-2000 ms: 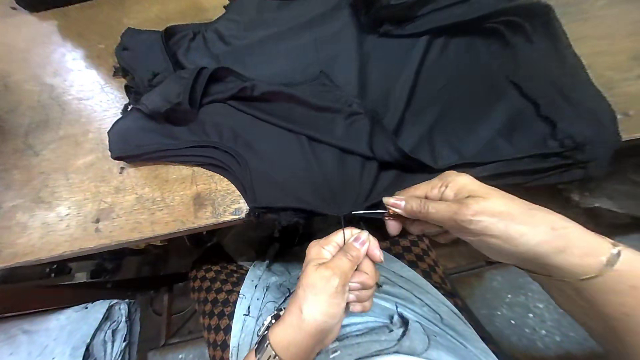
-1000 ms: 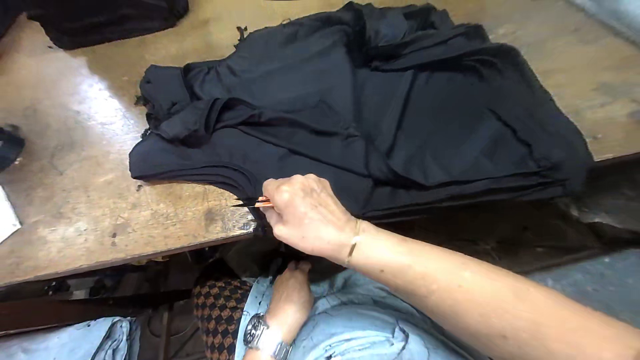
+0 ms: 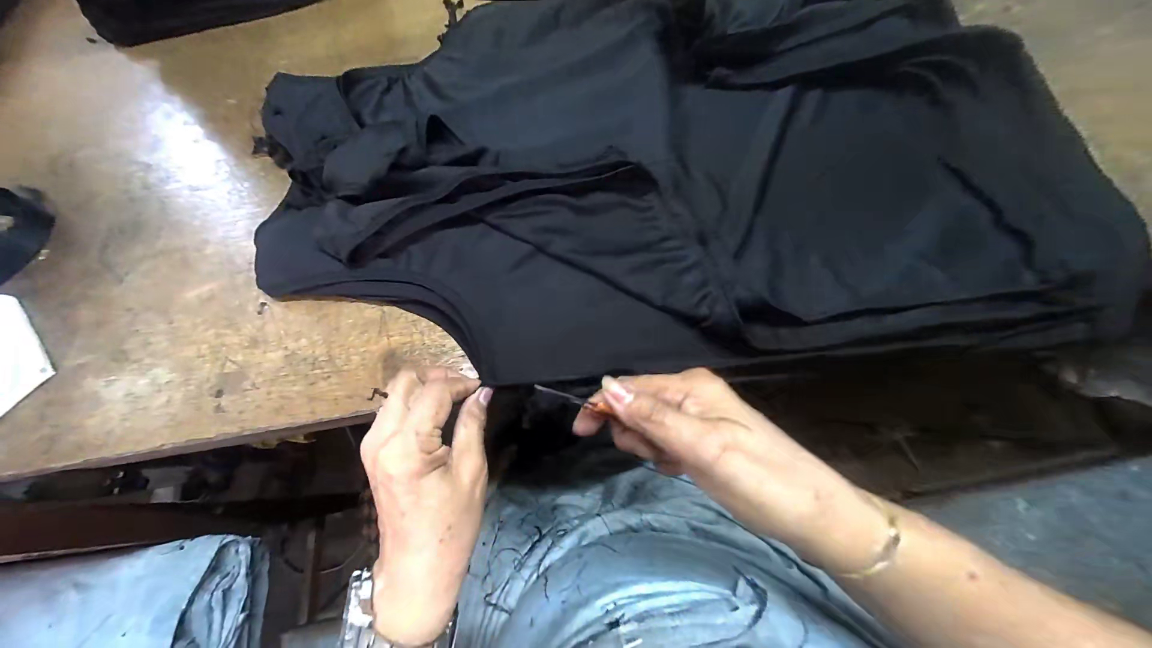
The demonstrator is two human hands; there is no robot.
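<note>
A black sleeveless garment [image 3: 576, 252] lies in folds across the wooden table, its curved armhole edge toward the lower left. My left hand [image 3: 427, 468] pinches the garment's near edge at the end of that curve between thumb and fingertips. To the right, my right hand [image 3: 666, 418] holds a small thin-bladed tool with an orange handle [image 3: 598, 409], possibly a seam ripper or small snips. Its metal tip points left, just below the garment's edge and a short way from my left fingertips. Whether the tip touches any thread cannot be told.
The wooden table's front edge [image 3: 297, 427] runs below the garment. Dark cloth [image 3: 180, 18] lies at the back left, with a dark object [image 3: 22, 229] and a white item [image 3: 20, 351] at the far left. Folded blue-grey fabric [image 3: 117, 594] is at the lower left. Loose black threads lie on my lap.
My left hand has come up from my lap to the garment's edge. My right hand has moved right, away from the armhole corner, still with the tool in it.
</note>
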